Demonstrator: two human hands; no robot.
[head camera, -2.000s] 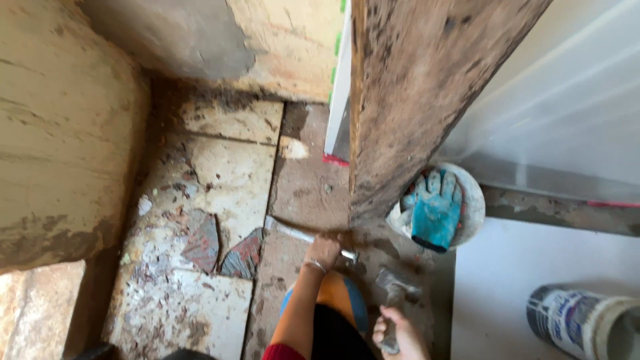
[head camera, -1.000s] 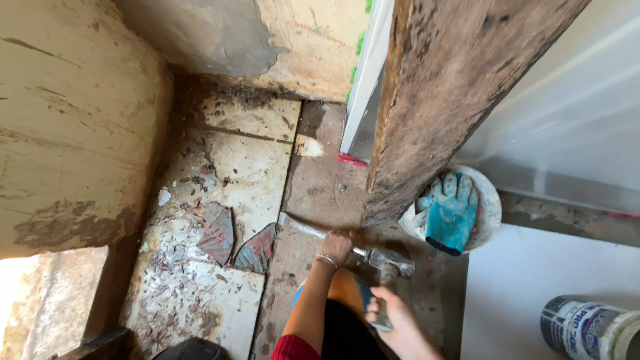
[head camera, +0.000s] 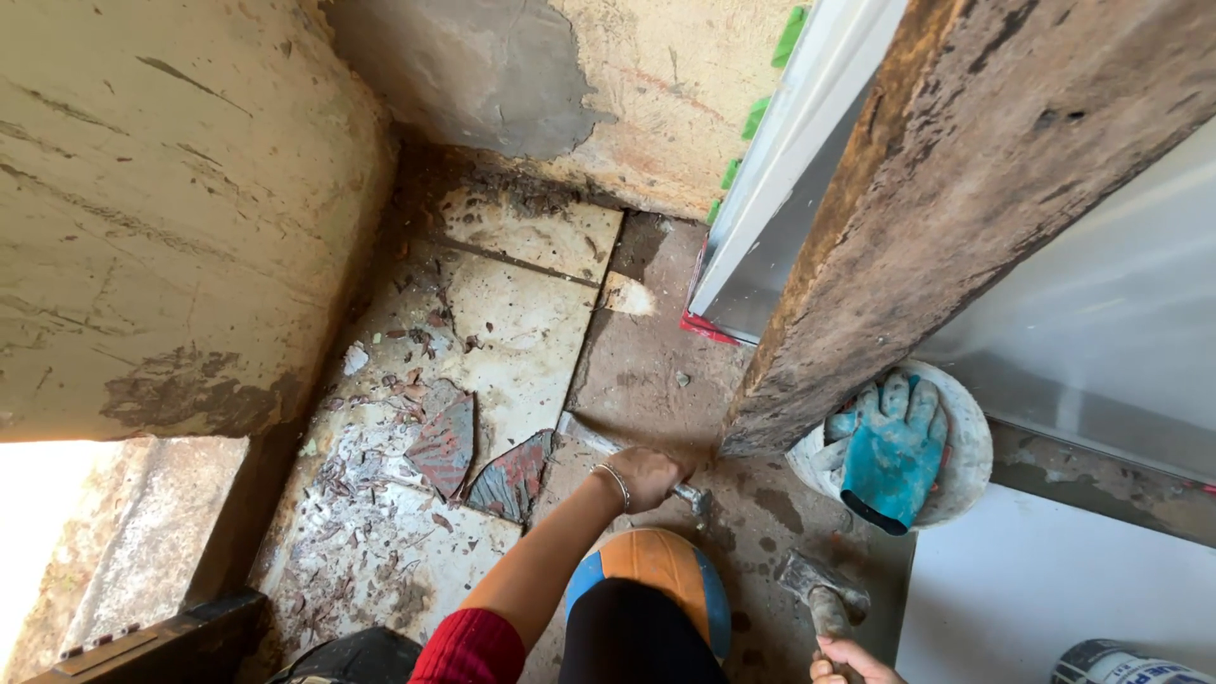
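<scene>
My left hand is closed around the shaft of a metal cold chisel, held low and slanting. The chisel's blade lies at the edge of the pale floor tiles, and its struck end sticks out to the right of my fist. At the bottom right, my right hand, partly cut off by the frame, grips the handle of a club hammer. The hammer's head is apart from the chisel. Two broken tile pieces with ridged, reddish-grey faces lie left of the blade.
A worn wooden post rises right of the chisel. Beside its foot is a white bucket with dirty teal gloves. A white panel bears a labelled tub. Debris covers the left tiles, and an orange-and-blue knee pad rests near my arm.
One second ago the hammer's head was at the chisel's end; now it is lower right, apart from it. My left hand has kept its hold on the chisel.
</scene>
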